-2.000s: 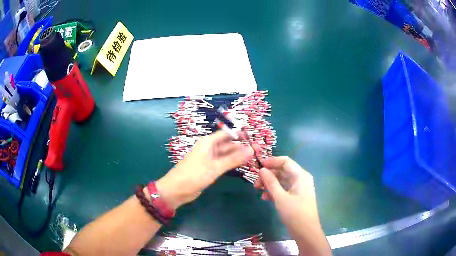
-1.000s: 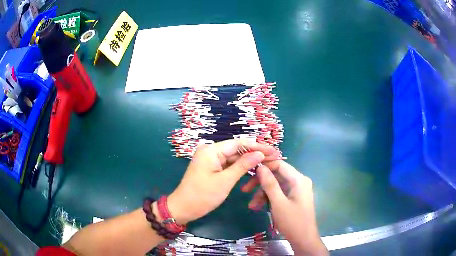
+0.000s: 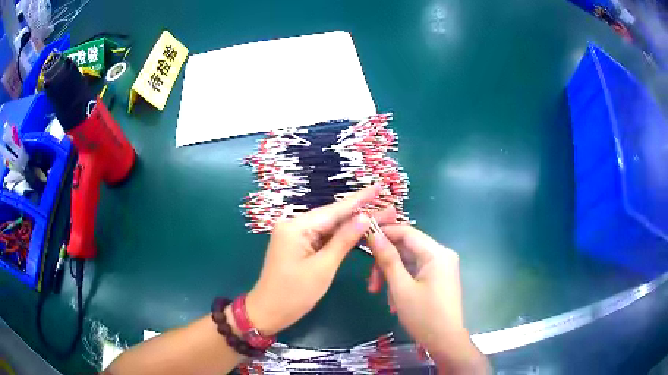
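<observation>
A pile of short black wire leads with white and red ends lies side by side in front of me. My left hand is over the pile's near edge, thumb and finger pinching the end of a wire lead. My right hand meets it from the right, its fingertips also on the thin white ends of the wire lead. The fingers hide most of this lead. A second wire bundle lies at the near edge, partly behind my left wrist.
A white sheet lies behind the pile. On the left are a red heat gun, a blue sorting tray, a yellow sign and a green sign. A blue bin stands right. A white strip runs along the near edge.
Two seconds ago a blurred lead was in my left hand over the pile. Now both hands' fingertips are together on thin white ends. The view has shifted slightly.
</observation>
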